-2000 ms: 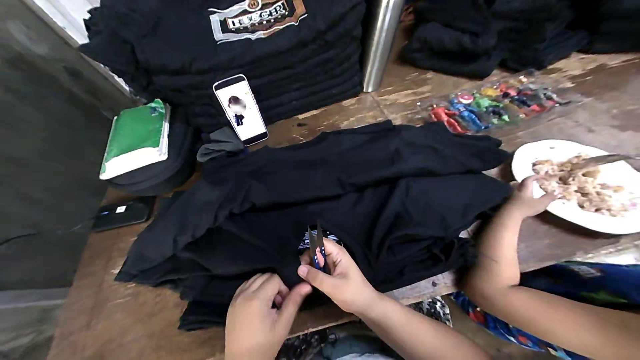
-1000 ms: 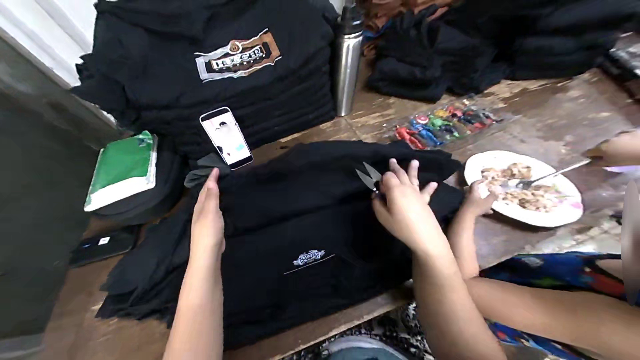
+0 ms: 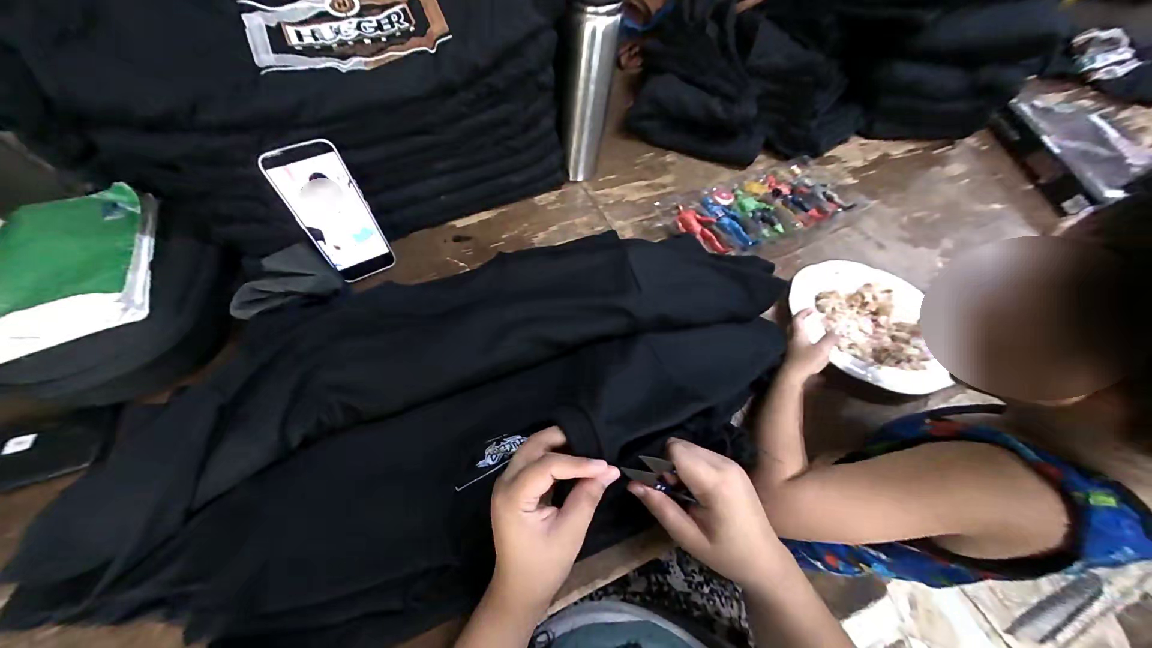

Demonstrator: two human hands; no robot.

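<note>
Black shirts lie spread in layers along the table's near edge. A small white print shows on the top one. My left hand pinches at the shirt by its neckband, thumb and forefinger together; whether a thread is between them is too small to tell. Just to its right, my right hand holds small thread snips, with the blades apart and pointing at my left fingertips. The lower part of the snips is hidden by my fingers.
A phone leans on a stack of black shirts, beside a steel bottle. Bagged toy figures lie beyond the shirts. At right a person touches a plate of food. A green-and-white packet sits at left.
My hands were apart over the shirt a second ago; they have come together near the neckband. The snips have moved down toward the near edge. The person at right leans further into view.
</note>
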